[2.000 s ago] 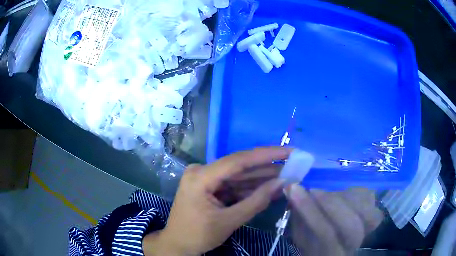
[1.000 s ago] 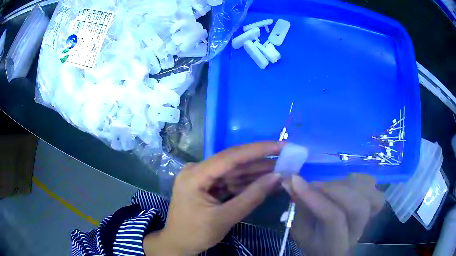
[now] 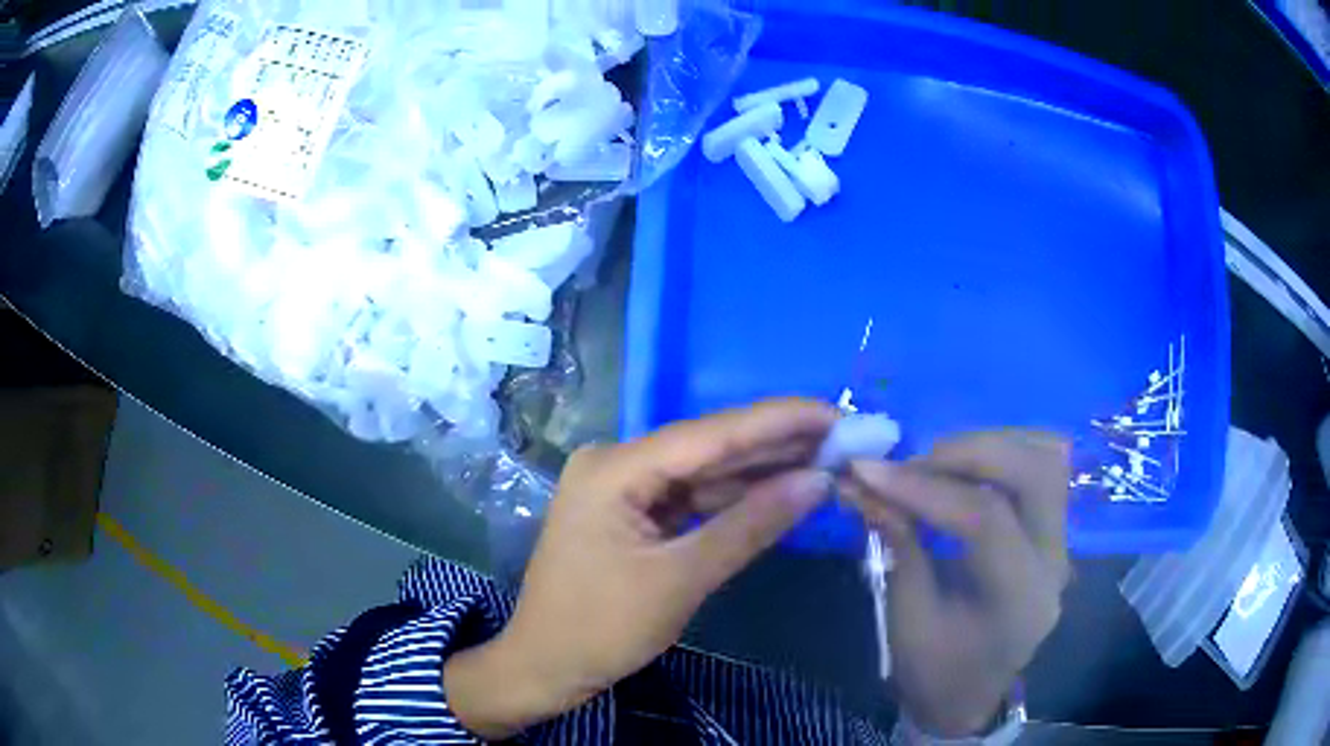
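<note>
A white plastic housing [image 3: 861, 437] is held above the blue tray's near edge. My left hand [image 3: 664, 547] grips it between thumb and fingers from the left. My right hand [image 3: 963, 561], slightly blurred, pinches at the housing's lower right side. A thin white stem insert [image 3: 878, 598] with a small collar hangs down from the right fingertips. Whether its upper end is inside the housing is hidden by the fingers.
The blue tray [image 3: 934, 219] holds several housings [image 3: 788, 168] at the far left and several stem inserts [image 3: 1145, 445] at the near right. A clear bag of housings [image 3: 336, 248] lies left. Clear sleeves [image 3: 1211, 561] lie right of the tray. A striped sleeve shows below.
The housing has tilted and shows a narrower side. My right hand has risen and turned, and the hanging stem now slants the other way. The view has shifted slightly.
</note>
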